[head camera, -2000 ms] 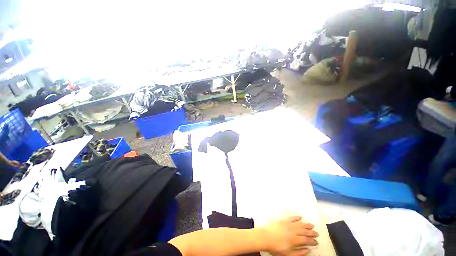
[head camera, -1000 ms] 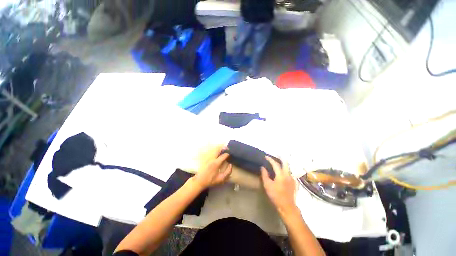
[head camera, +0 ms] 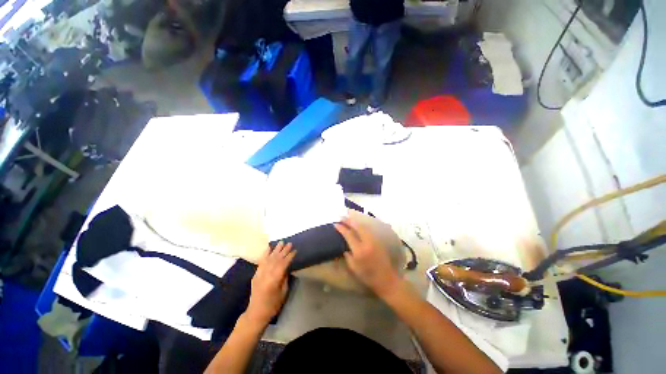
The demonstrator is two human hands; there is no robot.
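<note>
A black cuff or end band (head camera: 315, 247), joined to white cloth (head camera: 305, 197), lies across the cream sleeve board (head camera: 380, 232). My left hand (head camera: 272, 274) rests its fingertips on the band's left end. My right hand (head camera: 365, 252) has its fingers on the band's right end. Whether the fingers pinch the cloth is hard to tell. The steam iron (head camera: 482, 286) sits on a white pad at the right, touched by neither hand. A finished panel (head camera: 175, 277) with black ends and a thin black stripe lies at the left.
A blue folded strip (head camera: 296, 135) and a white cloth heap (head camera: 361, 130) lie beyond the board. Another black piece (head camera: 359, 180) lies behind the band. Yellow and black hoses (head camera: 606, 252) run right from the iron. A person (head camera: 374, 51) stands beyond the table, near a red round object (head camera: 440, 111).
The black band has moved left and nearer me, and white cloth now spreads beyond it. Both hands have moved left with it. The iron stays on its pad.
</note>
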